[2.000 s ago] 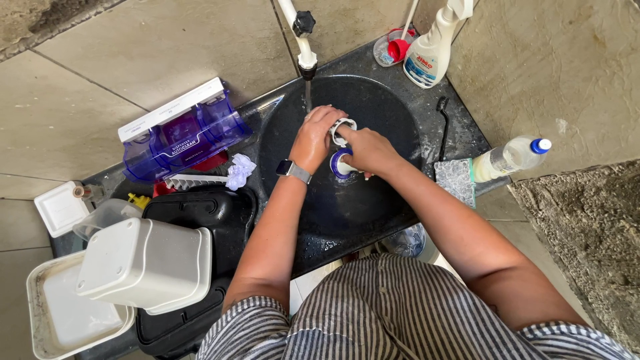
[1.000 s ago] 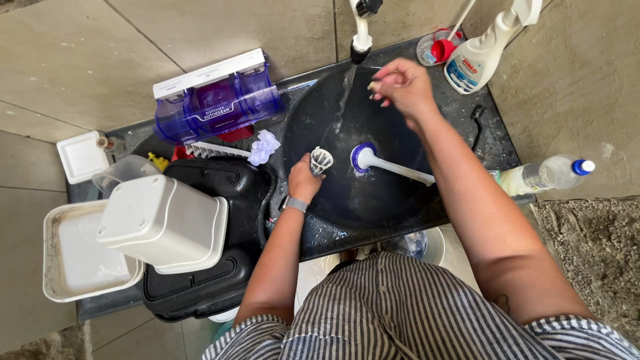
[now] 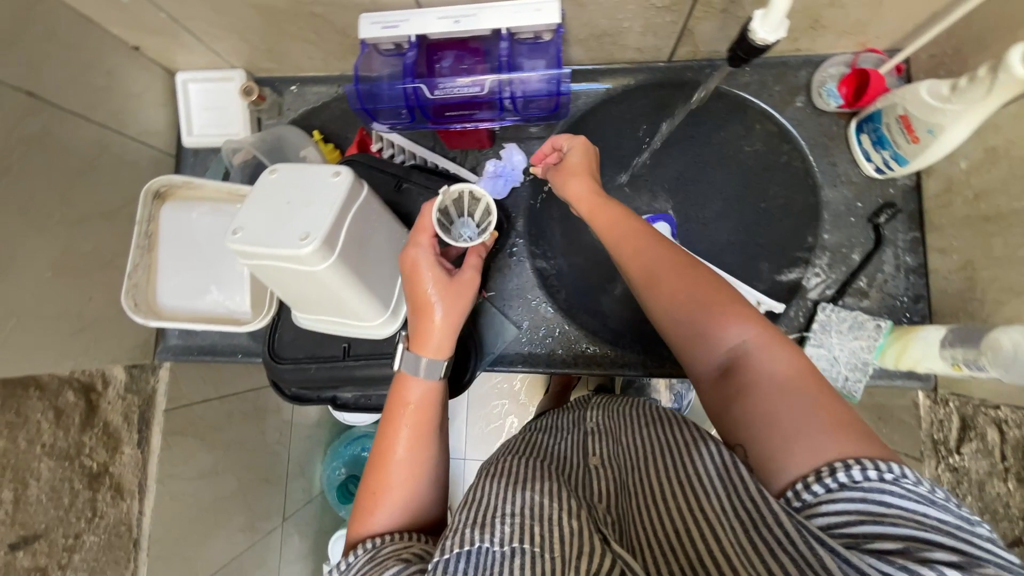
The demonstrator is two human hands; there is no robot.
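My left hand [image 3: 442, 276] holds a small white ribbed filter basket [image 3: 465, 215] upright by its sides, its round mouth facing up, above the counter left of the sink. My right hand [image 3: 569, 166] is at the sink's left rim with a small piece [image 3: 532, 170] pinched in its fingertips; what it is cannot be told. Beside those fingertips lies a crumpled lilac wad [image 3: 502, 171]. Water runs from the faucet [image 3: 758, 34] into the round black sink [image 3: 752, 192]. A white-handled tool [image 3: 740, 288] with a purple-rimmed head lies in the basin, partly hidden by my right forearm.
A clear purple plastic container [image 3: 464, 76] leans on the wall. Upturned white tubs [image 3: 320, 240] rest on a black case [image 3: 336, 368] at left. On the right are a spray bottle [image 3: 920, 128], a red scoop [image 3: 862, 88], a black brush [image 3: 860, 252], a scrubbing sponge [image 3: 848, 350] and a plastic bottle [image 3: 944, 350].
Two seconds ago both hands were together over the sink. They have parted, and the right hand has moved from over the basin to its left rim. The view has shifted.
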